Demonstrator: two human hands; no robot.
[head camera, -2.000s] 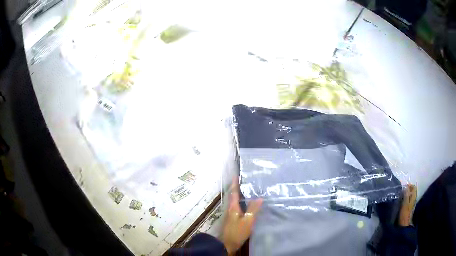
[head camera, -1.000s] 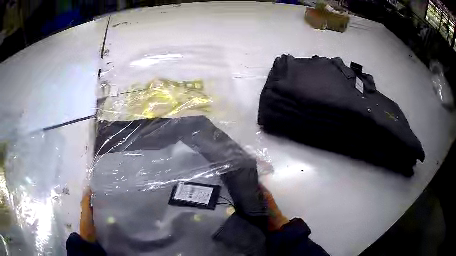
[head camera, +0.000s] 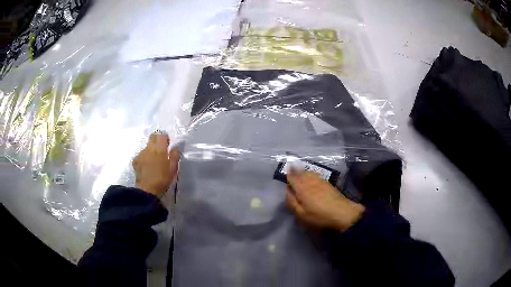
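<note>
A dark folded garment (head camera: 367, 126) lies in front of me, its far part inside a clear polybag (head camera: 230, 149) whose open edge crosses it. A pale grey interleaf sheet (head camera: 224, 190) covers the garment front, with buttons showing through as pale dots. My left hand (head camera: 157, 165) is at the garment's left side by the bag's edge; its fingertips are partly unclear, so I cannot tell whether it grips. My right hand (head camera: 319, 200) is on the black hang tag (head camera: 319, 169) with its white sticker, fingers on the tag's near left part, slightly blurred.
A dark garment stack (head camera: 462, 106) lies at the right. Loose glossy polybags (head camera: 61, 120) with yellow print spread at the left. A white sheet (head camera: 179, 28) lies at the far left-centre. A dark shiny bundle (head camera: 47, 25) is at the far left, and a brown object (head camera: 491, 25) at the far right.
My right hand has moved from the garment's right side onto the hang tag. My left hand has moved up along the left side. The view has shifted, with the bagged garment now more central.
</note>
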